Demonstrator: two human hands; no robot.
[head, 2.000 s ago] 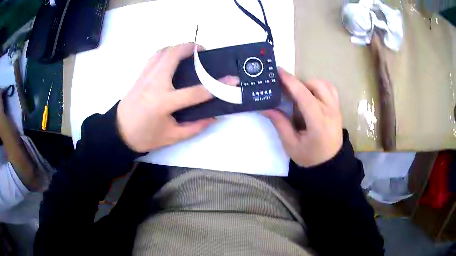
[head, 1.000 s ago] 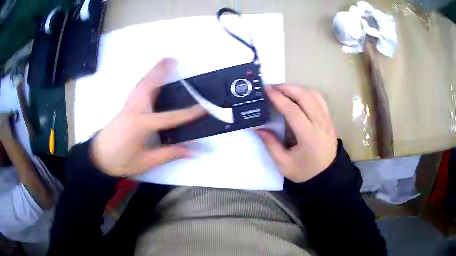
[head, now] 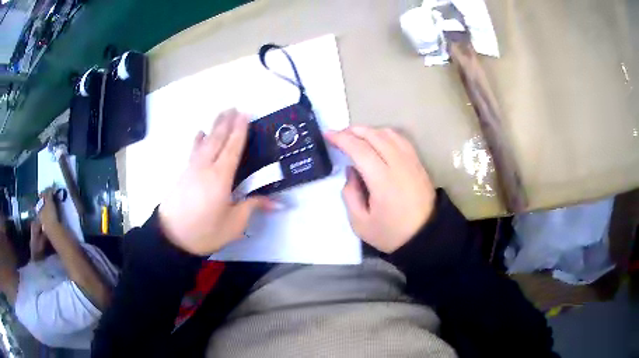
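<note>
A black radio unit (head: 301, 150) lies flat, dial side up, on the white work sheet (head: 315, 241). A white strip (head: 260, 180) crosses its face, and a black wrist strap (head: 280, 59) loops from its far corner. My left hand (head: 210, 185) lies over the unit's left end and hides it; the fingers look flat and slightly blurred. My right hand (head: 387, 183) is at the unit's right edge, fingertips at its corner and thumb curled near the sheet.
The padded hammer (head: 483, 115) lies on the tan bench (head: 574, 91) at the right. Two black units (head: 125, 105) with white strips stand at the upper left. A yellow-handled tool (head: 105, 219) lies on green at the left, near another person's arms (head: 63, 238).
The view has turned and shifted, so the bench things appear moved. My left hand has slid from fingers spread around the unit to lying over its left end. My right hand stays at the right edge.
</note>
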